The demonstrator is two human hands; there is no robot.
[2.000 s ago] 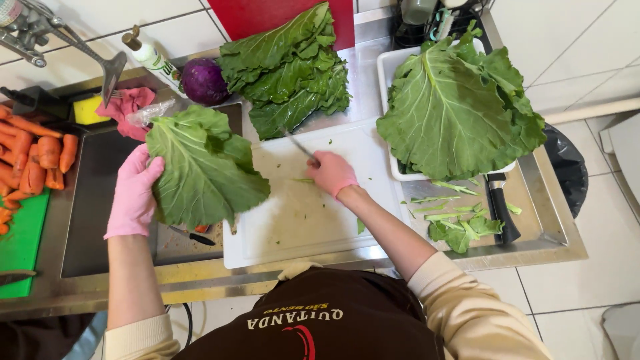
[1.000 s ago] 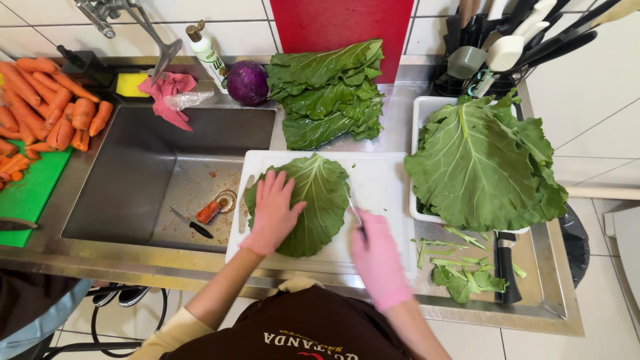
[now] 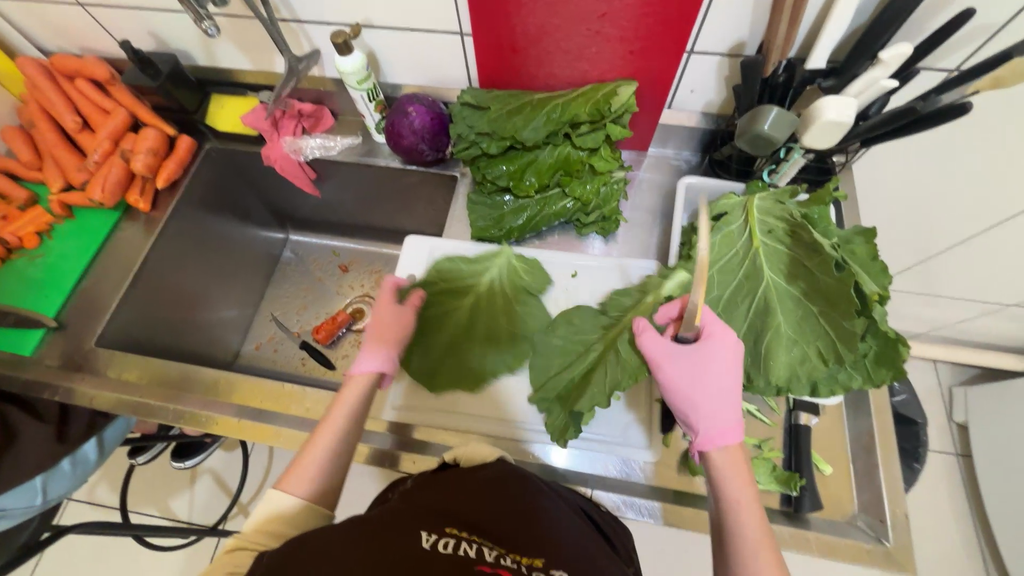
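Two collard-type leaves lie over the white cutting board (image 3: 512,420). My left hand (image 3: 392,328), in a pink glove, pinches the left edge of the broad leaf (image 3: 480,316). My right hand (image 3: 694,368), also gloved, grips a knife (image 3: 701,264) with its blade pointing up, and its fingers meet the stem end of a narrower leaf (image 3: 596,352). Behind the board rests a stack of leaves (image 3: 552,160) beside a purple cabbage (image 3: 418,130). More large leaves (image 3: 776,280) cover a white tray (image 3: 694,192) at the right.
At the left is a steel sink (image 3: 320,272) holding a small knife (image 3: 304,342). Carrots (image 3: 96,128) lie by a green board (image 3: 72,264). A utensil holder (image 3: 732,160) stands at the back right. A black-handled knife (image 3: 800,456) and leaf scraps (image 3: 772,472) lie at the right.
My left hand has gone from flat on the leaf to its left edge. My right hand has risen with the knife, blade now upright, and a narrower leaf piece hangs beside it. The view has shifted closer.
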